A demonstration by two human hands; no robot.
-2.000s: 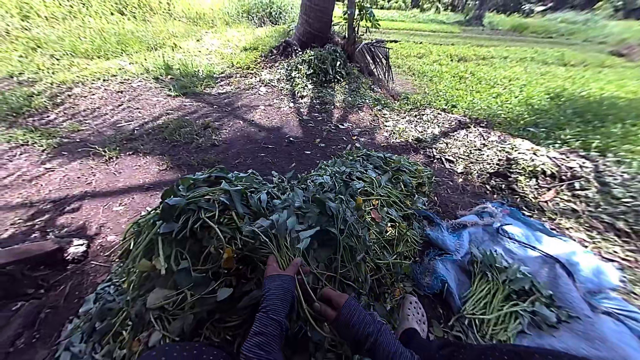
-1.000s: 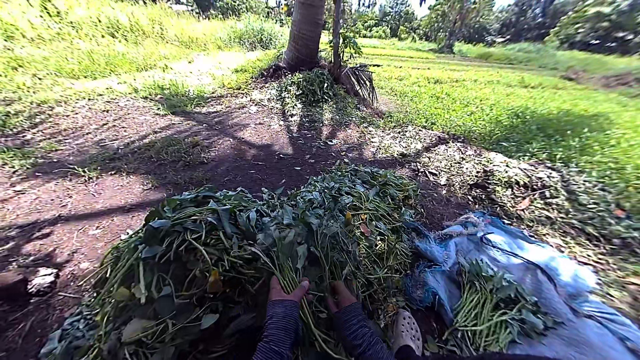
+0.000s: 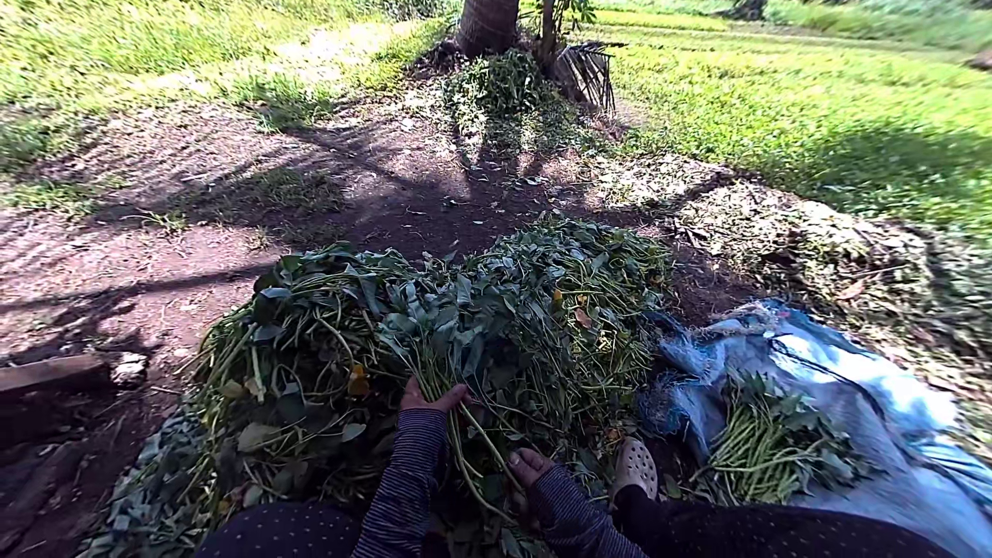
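Note:
A large heap of cut leafy green vines [image 3: 604, 325] lies in front of my knees. My left hand [image 3: 431, 397] is closed around a bunch of leafy stems [image 3: 422, 341], whose leaves spread forward over the heap. Lower and to the right, my right hand [image 3: 530, 470] pinches the lower end of a long stem [image 3: 484, 438] that trails from that bunch. Its other fingers are partly hidden. A smaller bundle of green stems [image 3: 752, 449] rests at the right on a blue and white woven plastic sack [image 3: 845, 418].
A perforated clog [image 3: 635, 467] on my foot stands between heap and sack. A piece of wood [image 3: 50, 373] and a small stone [image 3: 129, 368] lie at the left. Beyond the heap are bare soil [image 3: 372, 209], a tree trunk [image 3: 488, 27] and grass [image 3: 775, 101].
My right hand has moved away from my left, down and to the right, with a stem between its fingers. My left hand stays on the bunch. The view has tilted down somewhat.

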